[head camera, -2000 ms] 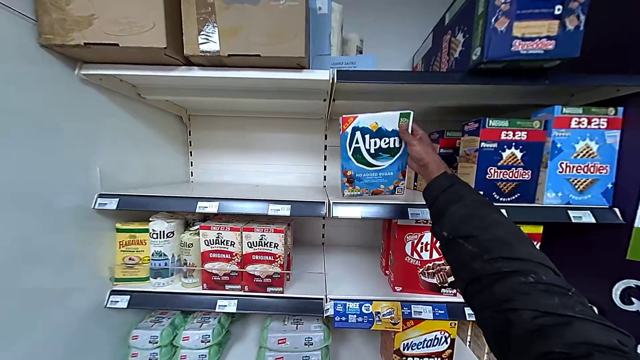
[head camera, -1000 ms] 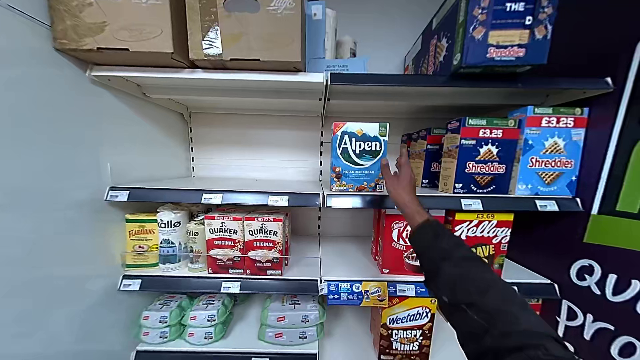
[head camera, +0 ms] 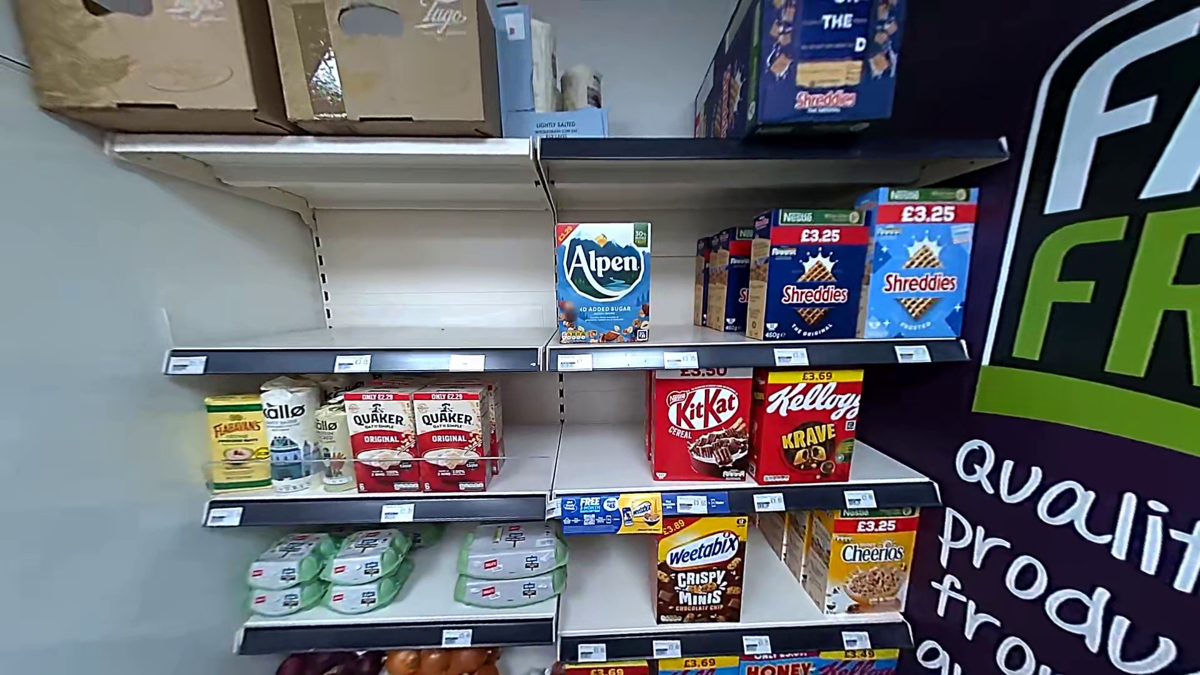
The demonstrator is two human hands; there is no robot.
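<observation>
Neither of my hands shows in the head view now. A blue and white Alpen cereal box [head camera: 604,283] stands upright at the left end of the right bay's shelf [head camera: 656,354], its front facing me. Farther right on that shelf are a dark blue Shreddies box [head camera: 814,281] and a light blue frosted Shreddies box [head camera: 919,267]. A gap separates them from the Alpen box. Below stand a red KitKat cereal box [head camera: 701,427] and a Kellogg's Krave box [head camera: 806,429].
Quaker oat boxes [head camera: 380,441] stand on the lower left shelf, above egg cartons [head camera: 511,562]. Weetabix Crispy Minis [head camera: 700,572] and Cheerios [head camera: 862,562] boxes are lower right. Cardboard boxes [head camera: 394,75] sit on top. A dark wall with lettering [head camera: 1078,469] borders the right side.
The hand that was on the Alpen box's right edge has let go and left the view. The box stands on the shelf.
</observation>
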